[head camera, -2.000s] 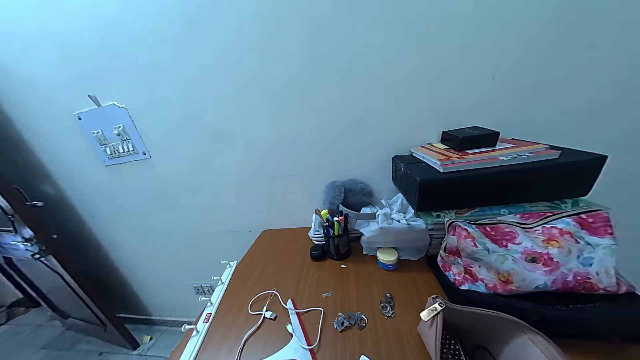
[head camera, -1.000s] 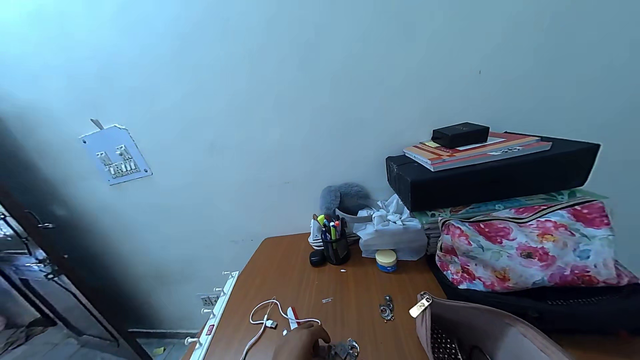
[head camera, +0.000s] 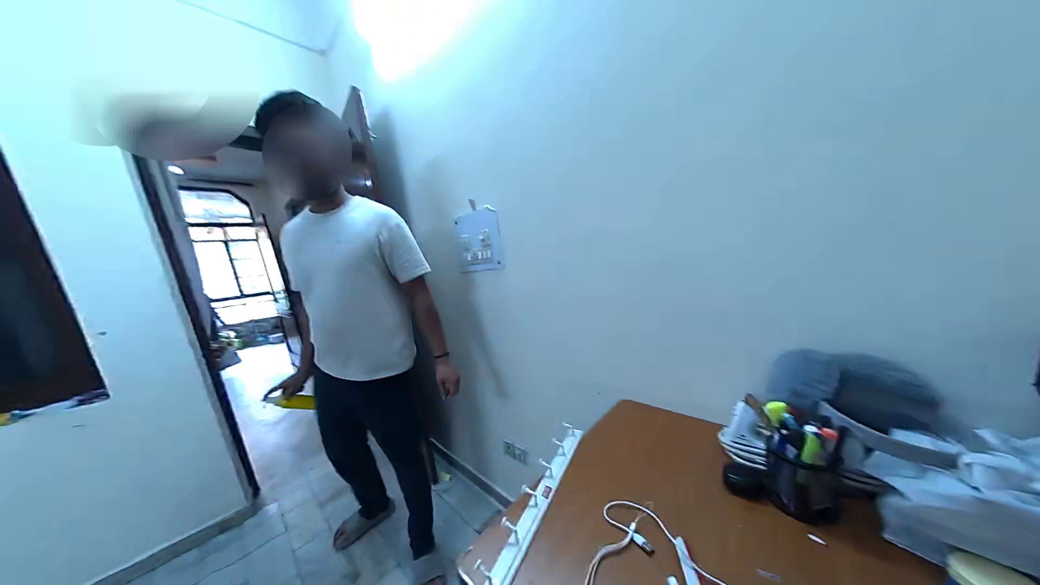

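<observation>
Neither of my hands shows in the head view now. On the brown wooden desk (head camera: 650, 463) lies a white cable (head camera: 621, 540) with a connector, near the bottom edge. Beside it is part of a white and red object (head camera: 685, 561), cut off by the frame. A black mesh pen holder (head camera: 804, 479) full of pens and markers stands at the desk's back, with a small black round object (head camera: 743, 479) at its left. A grey furry item (head camera: 853, 390) rests behind them. White crumpled plastic (head camera: 975, 471) covers a container at the right.
A white rail with pegs (head camera: 528, 516) runs along the desk's left edge. Beyond the desk, a person (head camera: 353, 292) in a white T-shirt stands near an open doorway, holding a yellow object (head camera: 292, 401). A switch panel (head camera: 479, 240) is on the wall. A yellow-lidded jar (head camera: 979, 569) sits bottom right.
The view has swung left, bringing the doorway and the standing person into sight. A hand seen at the desk's front one second ago is out of view now.
</observation>
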